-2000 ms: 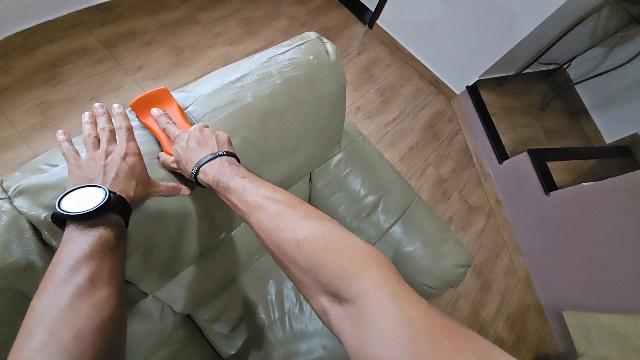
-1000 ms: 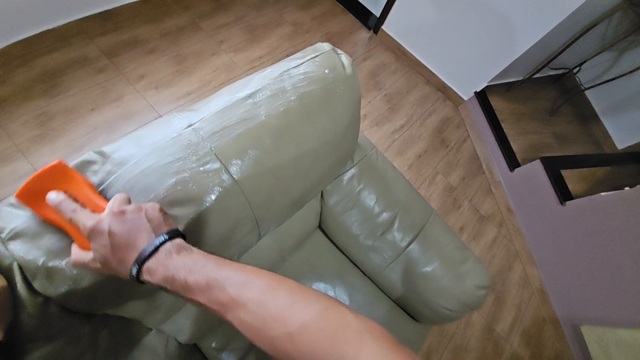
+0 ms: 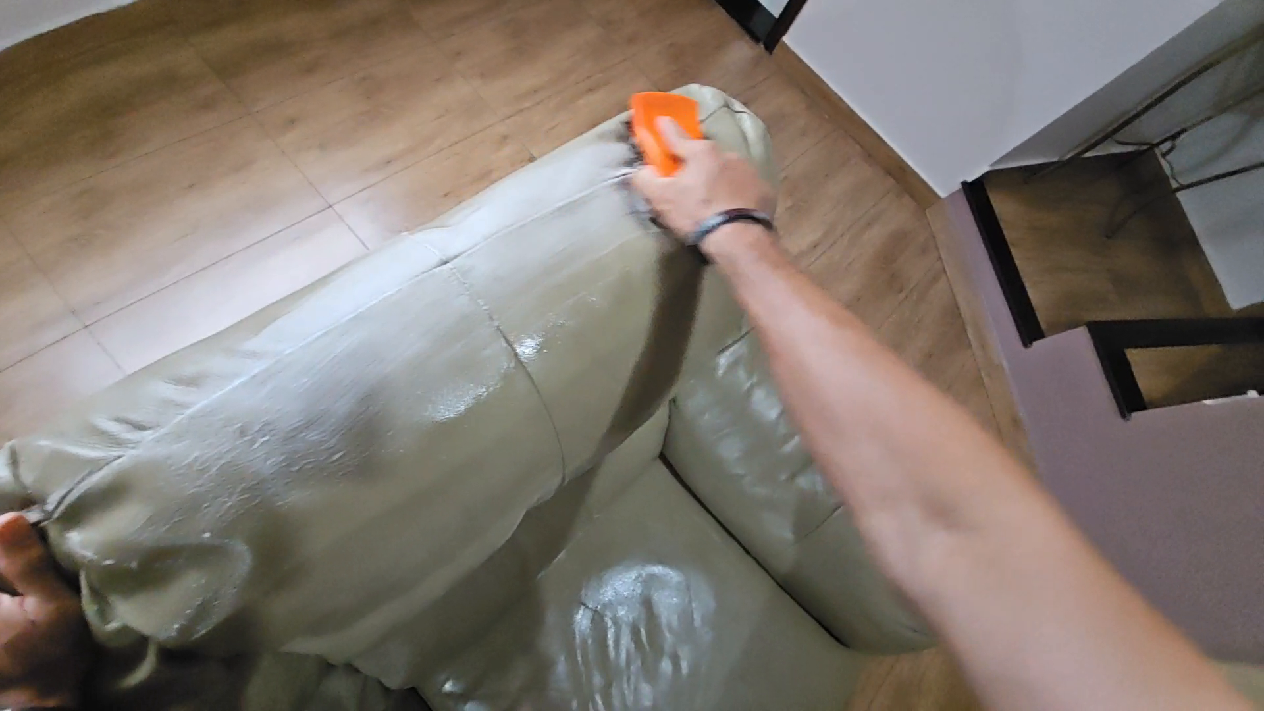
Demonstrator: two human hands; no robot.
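My right hand [image 3: 706,183], with a dark bracelet at its wrist, grips an orange-backed scrubbing brush [image 3: 657,128]. The brush lies against the top edge of the sofa's backrest [image 3: 395,415], close to its far right corner; dark bristles show at its left side. The backrest is olive-grey, looks like leather, and has a wet, whitish sheen along its top. At the lower left edge of the view, my left hand [image 3: 35,612] rests by the left end of the backrest, partly cut off. Whitish wet streaks also mark the seat cushion [image 3: 642,612].
Right of the seat is the padded armrest [image 3: 780,474]. Wood-look floor [image 3: 247,138] runs behind the sofa. On the right stand a white wall [image 3: 938,79], a low mauve wall [image 3: 1136,494] and wooden steps with black edges [image 3: 1076,247].
My right hand has swept the brush from the left part of the backrest to its far right corner. My left hand, flat on the backrest two seconds ago, is now at the lower left edge.
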